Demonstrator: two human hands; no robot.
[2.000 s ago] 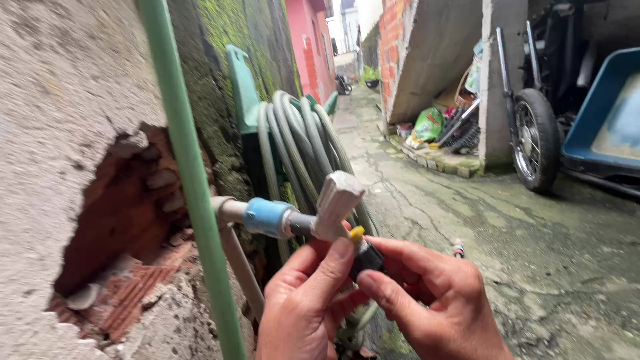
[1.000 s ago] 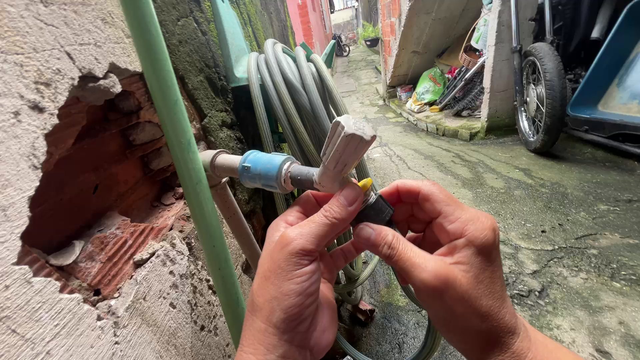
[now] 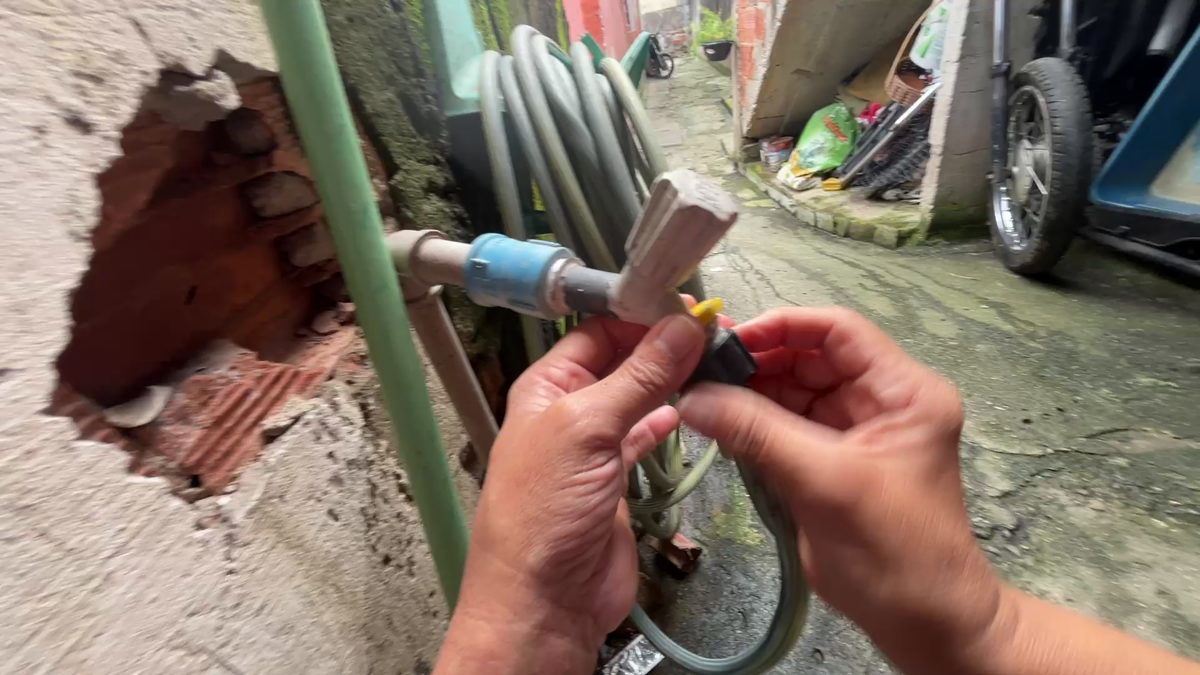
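A white plastic tap [image 3: 677, 230] juts from a grey-brown pipe by way of a blue coupling [image 3: 520, 274]. My left hand [image 3: 586, 469] grips the lower part of the tap, its thumb beside a yellow piece [image 3: 707, 310]. With thumb and fingers my right hand [image 3: 844, 450] holds a black hose connector [image 3: 724, 361] at the tap's outlet. Whether the connector is joined to the outlet is hidden by the fingers. A greenish hose [image 3: 786, 572] loops below the right hand. Behind the tap a coiled hose [image 3: 562, 141] hangs on a green holder [image 3: 455, 56].
Left of the hands, a green pipe [image 3: 361, 272] crosses a rough wall with a broken brick cavity [image 3: 197, 253]. On the right stand a motorcycle wheel [image 3: 1036, 169] and a blue container [image 3: 1148, 141]. Bags and odds and ends lie under a concrete slab [image 3: 825, 56].
The view has shifted, showing more of the wall hole and the hose loop. Both hands stay at the tap and the black connector, with only small finger shifts.
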